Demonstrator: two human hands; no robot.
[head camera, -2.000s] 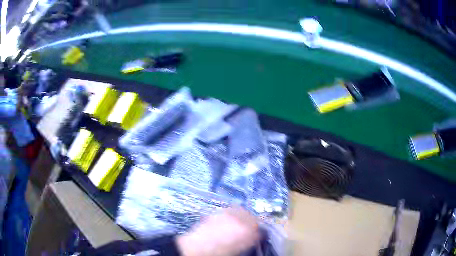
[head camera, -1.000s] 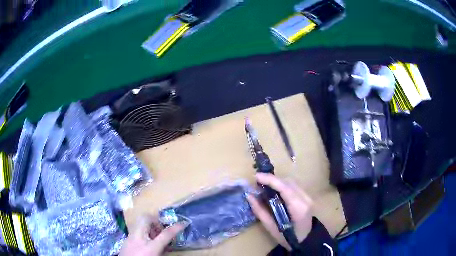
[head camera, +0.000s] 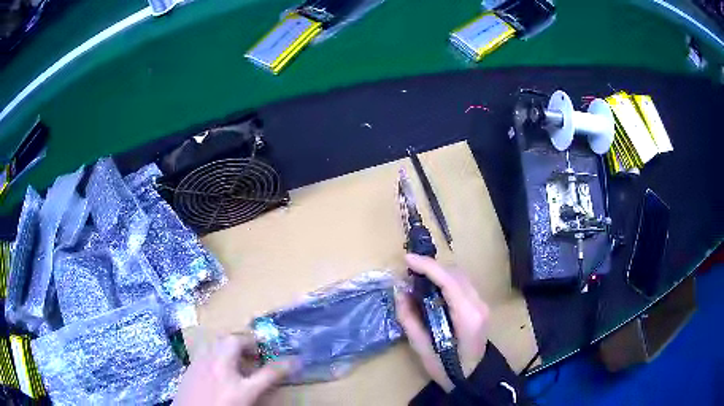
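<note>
A dark housing in a clear bubble wrap bag (head camera: 337, 321) lies on the tan cardboard sheet (head camera: 333, 222). A small green circuit board (head camera: 268, 333) shows at its left end. My left hand (head camera: 234, 369) is at that end, fingers bent around the board's edge; the fingertips are blurred, so its grip is unclear. My right hand (head camera: 448, 313) holds the black soldering iron (head camera: 421, 246), tip pointing up and away above the cardboard. Its fingers are beside the right end of the bag.
Bagged housings (head camera: 111, 246) pile at left. A round-grille fan (head camera: 226, 193) stands behind the cardboard. A slim dark stick (head camera: 431, 198) lies right of the iron. The solder feeder (head camera: 556, 222), white spool (head camera: 581, 123) and battery packs (head camera: 635, 131) are at right. The green belt (head camera: 381, 55) carries units.
The view has swung right from the bag pile to the cardboard. Since one second ago, my left hand has shifted slightly at the board end; the iron stays in my right hand.
</note>
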